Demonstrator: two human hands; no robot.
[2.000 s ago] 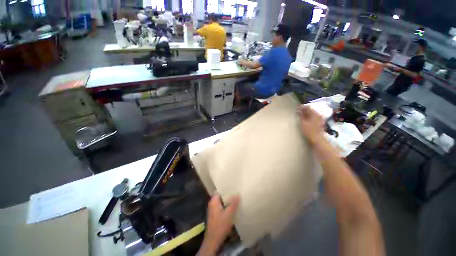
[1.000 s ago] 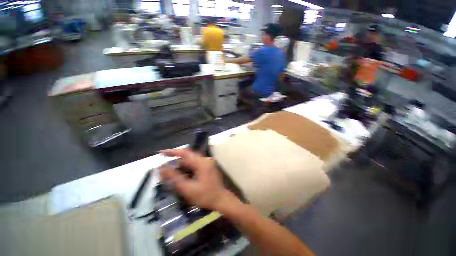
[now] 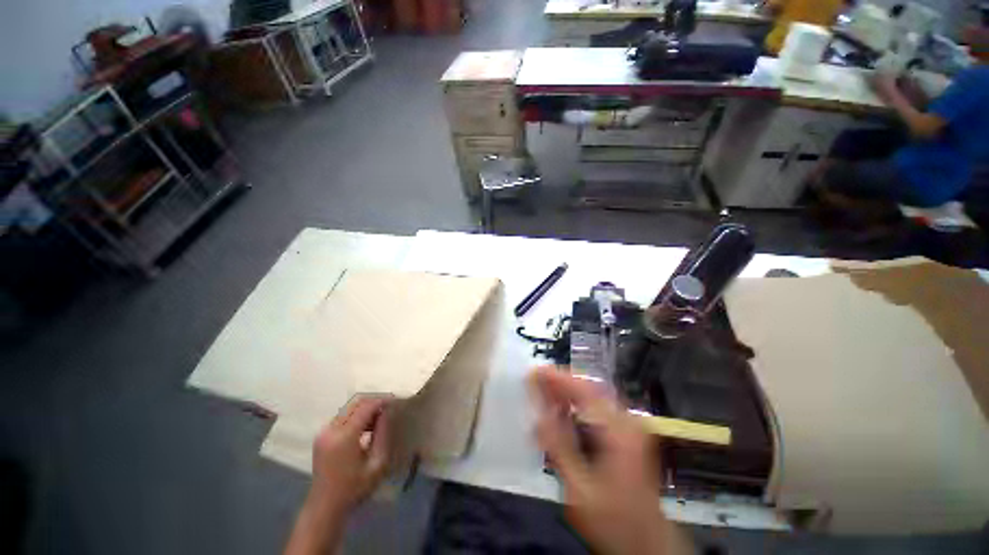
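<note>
My left hand point(image 3: 352, 444) is at the near edge of the left stack and grips the near corner of the top beige panel point(image 3: 401, 325), whose right edge is lifted and bent. More beige panels point(image 3: 255, 325) lie under it on the white tabletop. My right hand point(image 3: 596, 444) is blurred, in front of the black skiving machine point(image 3: 705, 374), to the right of the lifted panel; its fingers look apart and no panel shows in it. The yellow strip point(image 3: 689, 429) shows beside it on the machine bed.
Beige panels point(image 3: 868, 379) over a brown panel point(image 3: 922, 298) lie right of the machine. A slim black stick point(image 3: 540, 289) lies behind the hooked rod point(image 3: 531, 335). Beyond are a bench point(image 3: 564, 71), a metal stool point(image 3: 508, 173) and a person in blue point(image 3: 960, 136).
The view has swung left to the left stack. The earlier held beige panel was laid on the right stack. My left hand now grips a left-stack panel; my right hand is near the machine front.
</note>
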